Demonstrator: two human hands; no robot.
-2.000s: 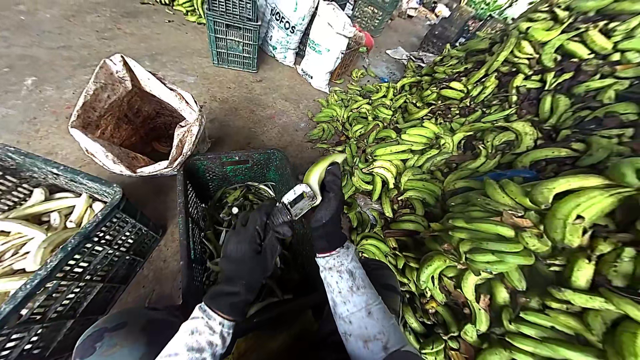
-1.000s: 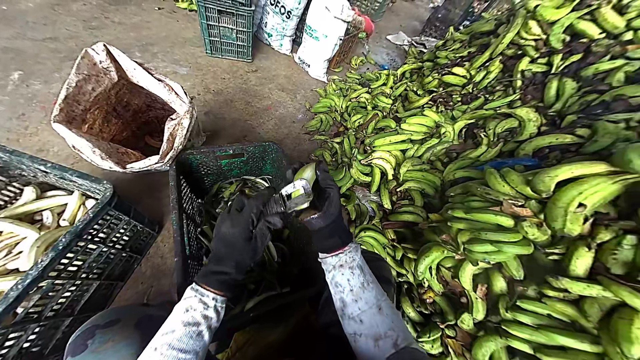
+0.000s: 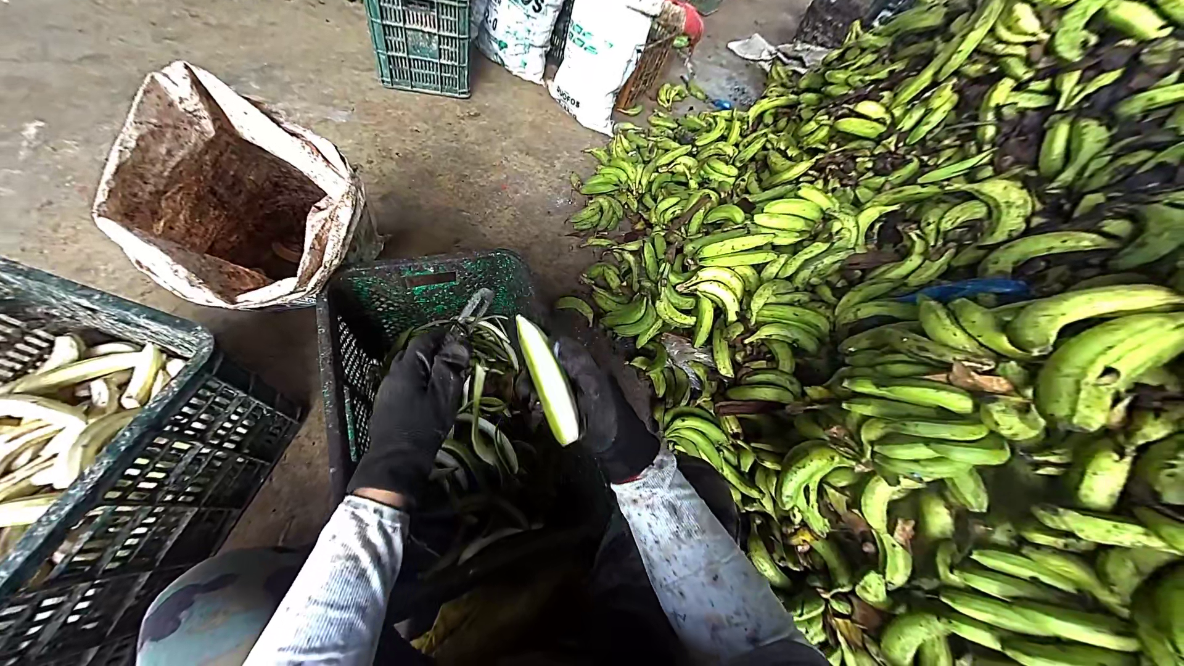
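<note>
My left hand (image 3: 416,402), in a black glove, is closed around a peeler (image 3: 476,305) whose metal end points up beyond the fingers. My right hand (image 3: 599,407), also black-gloved, grips a plantain (image 3: 548,379) tilted upright, with a pale peeled strip facing left. The peeler and the plantain are apart. Both hands are over a green plastic crate (image 3: 430,268) that holds long strips of green peel (image 3: 481,430). The fingers behind the plantain are partly hidden.
A dark crate (image 3: 199,342) of peeled plantains (image 3: 83,370) stands at left. Behind the peel crate is an open, stained sack (image 3: 347,222). Unpeeled green plantains (image 3: 786,222) are heaped along the right. White sacks (image 3: 601,55) and a green crate (image 3: 421,46) stand farther back.
My left hand has moved away from the plantain, taking the peeler with it. The plantain in my right hand now shows a broad pale strip.
</note>
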